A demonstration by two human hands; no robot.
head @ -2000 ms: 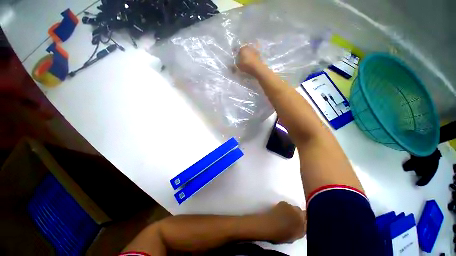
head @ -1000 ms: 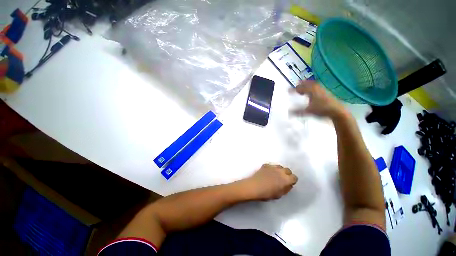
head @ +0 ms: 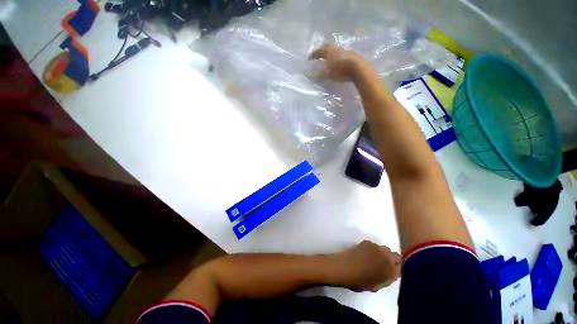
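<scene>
My right hand (head: 336, 61) is over the large crumpled clear plastic bag (head: 281, 95), fingers bent; whether it grips the bag or holds something small cannot be told. My left hand (head: 374, 266) is low over the white tabletop, left of my right upper arm, with its fingers curled in. What is inside the curled fingers, if anything, is hidden. Two finished boxes (head: 273, 201) lie side by side left of my right arm, blue spines up. The smartphone (head: 365, 166) lies partly behind my right forearm.
A teal basket (head: 506, 120) stands right of a cable-picture box (head: 425, 114). Retail boxes (head: 515, 288) and a blue tray (head: 546, 276) are at lower right. Black cables (head: 190, 9) and orange-blue tape items (head: 77, 57) lie upper left. A carton (head: 104, 221) is below.
My right hand has moved from beside the basket to over the plastic bag. My left hand stays low with its fingers curled. The camera view has shifted, and my right forearm now partly covers the smartphone.
</scene>
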